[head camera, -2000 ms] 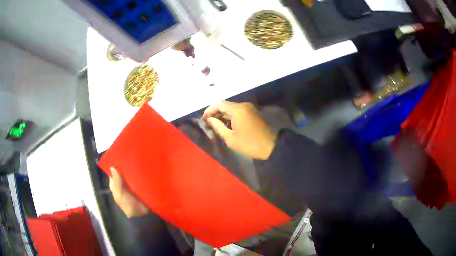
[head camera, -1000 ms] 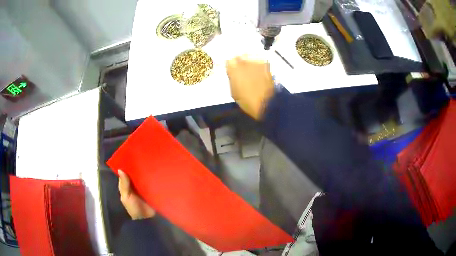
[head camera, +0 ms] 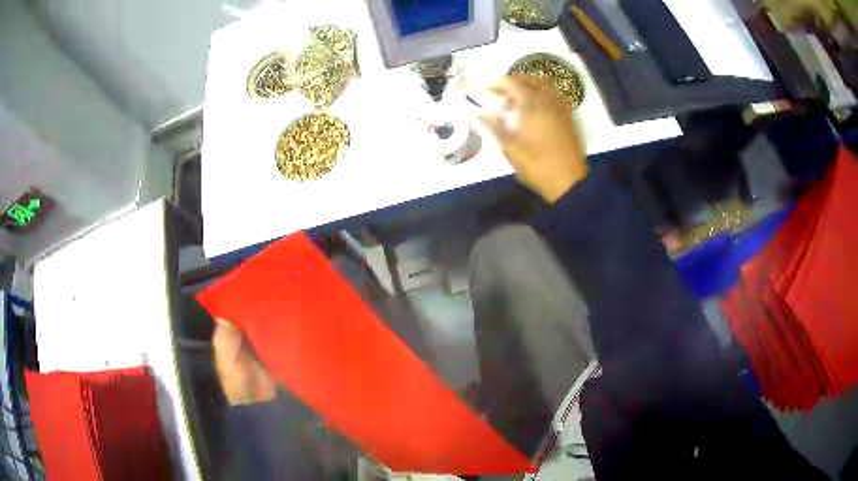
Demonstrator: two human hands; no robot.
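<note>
My left hand [head camera: 240, 364] holds a large red cover panel [head camera: 353, 352] by its left edge, tilted in front of my lap below the table edge. My right hand [head camera: 534, 130] is over the white table, just right of the setting die [head camera: 450, 136], partly in front of the right fastener well [head camera: 555, 75]. Its fingers are blurred and seem to pinch a thin dark stick; I cannot tell for sure. The pressing machine's head [head camera: 433, 33] with a blue panel overhangs the table, its dark punch [head camera: 435, 80] below.
Fastener wells with gold pieces [head camera: 312, 147] and a clear bag [head camera: 322, 73] are at the table's left. A dark mat [head camera: 640, 80] with a yellow-orange stick lies right. Red panels stack on the left side table [head camera: 99, 310]; fanned panels [head camera: 814, 291] are at the right, beside a blue bin [head camera: 729, 249].
My right hand has moved from left of the punch to its right, near the right well. The red panel stays in my left hand, tilted a little more. The camera view has shifted.
</note>
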